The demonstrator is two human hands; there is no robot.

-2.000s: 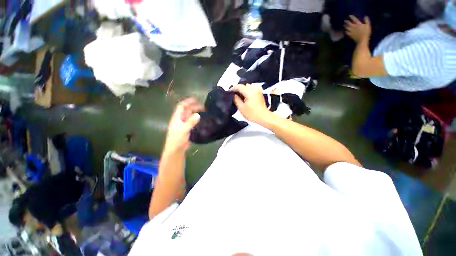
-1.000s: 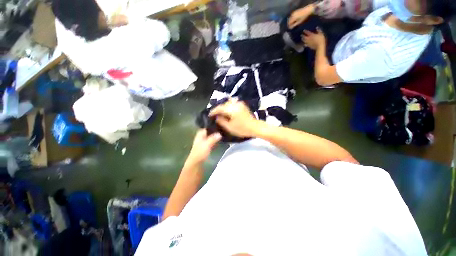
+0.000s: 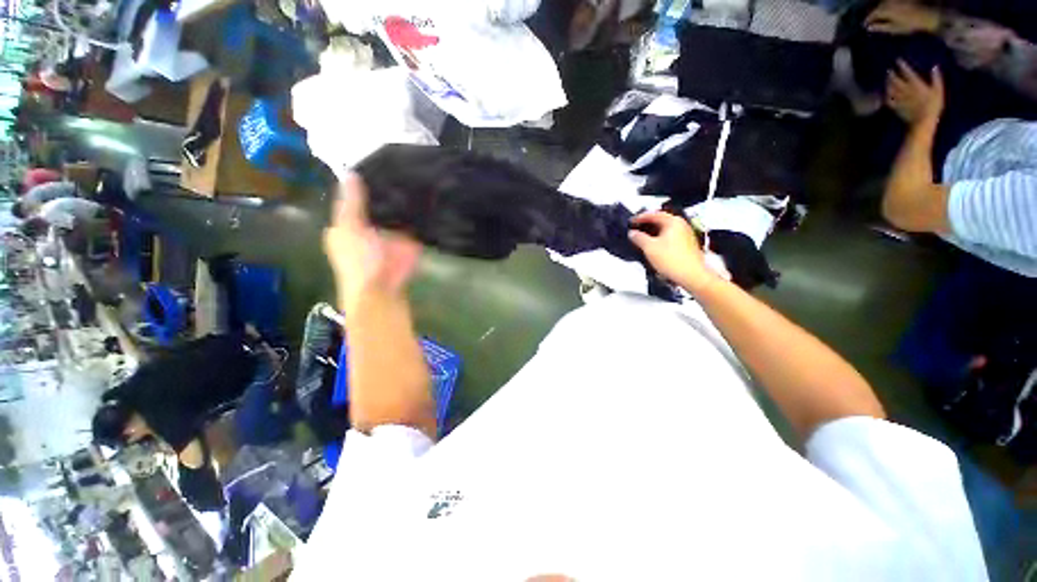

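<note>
A black garment piece (image 3: 489,205) is stretched sideways between my two hands, over the green floor. My right hand (image 3: 671,248) pinches its narrow right end. My left hand (image 3: 373,256) is at its wide left end, blurred; the fingers are partly hidden, and I cannot tell whether they grip it. A bundle of black and white cut pieces (image 3: 671,136) lies in front of me, with a pale tie strip (image 3: 719,165) across it.
A white cloth pile (image 3: 353,108) and a printed white plastic bag (image 3: 489,74) lie ahead left. A blue plastic basket (image 3: 438,381) stands by my left arm. A person in a striped sleeve (image 3: 1001,199) sits at right. Another person in black (image 3: 193,387) is at left.
The black piece was bunched between my hands close to my body; now it is drawn out lengthwise. My left hand has moved away to the left. The view has shifted.
</note>
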